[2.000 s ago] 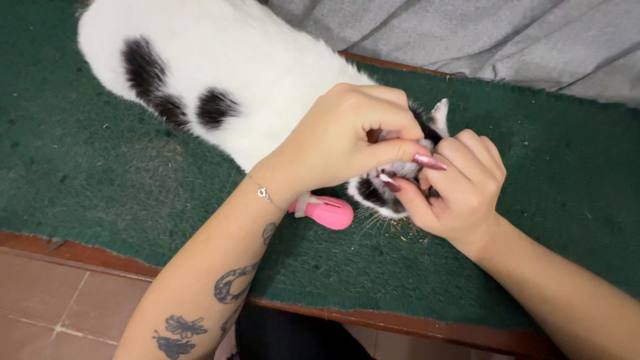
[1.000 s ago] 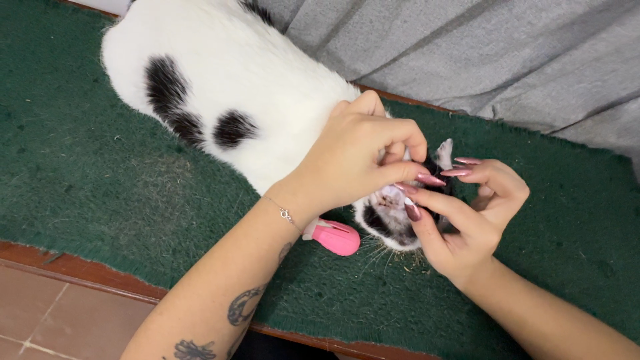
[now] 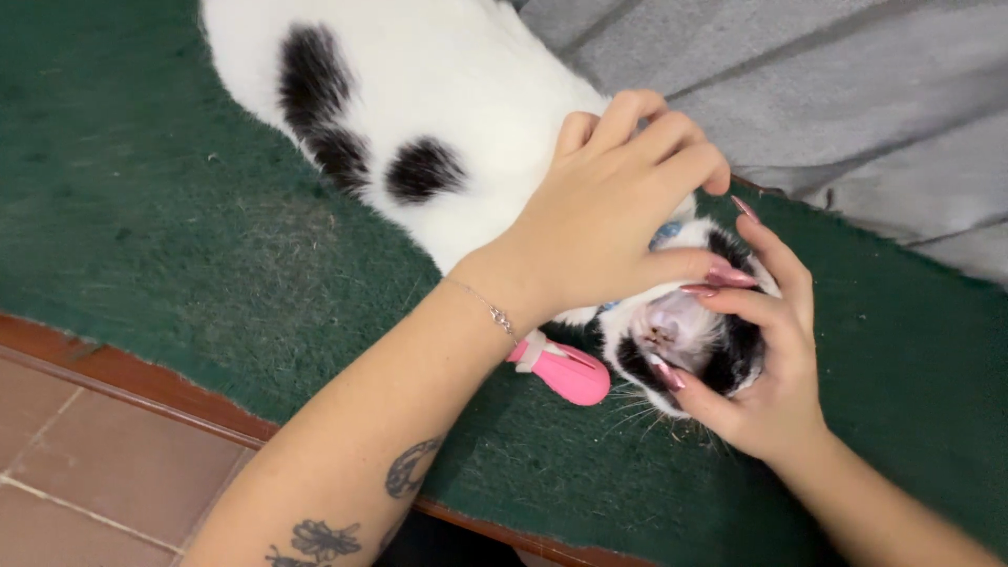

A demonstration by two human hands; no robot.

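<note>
A white cat with black patches (image 3: pixel 488 118) lies on a green carpet-like covering (image 3: pixel 197 276), its head at the right. My left hand (image 3: pixel 606 213) rests over its neck and shoulder, fingers bent and apart, thumb touching the head beside the ear. My right hand (image 3: pixel 768 354) holds the head between thumb and fingers, around the ear (image 3: pixel 681 327). The pink inner ear shows, with dark specks in it. A blue collar (image 3: pixel 665 235) is partly hidden under my left hand. Beside my left wrist is a pink rubbery boot (image 3: pixel 571 376) with a pale strap, seemingly on a forepaw.
Grey fabric (image 3: pixel 787 79) hangs in folds behind the cat. The green covering lies on a surface with a reddish-brown wooden edge (image 3: pixel 134 378). Brown floor tiles (image 3: pixel 118 465) show at lower left. Loose hairs and crumbs lie on the covering.
My left hand's fingers have spread back over the cat's neck, off the ear where they were pinched. My right hand now holds around the head, and the inner ear shows more fully. The view has shifted closer.
</note>
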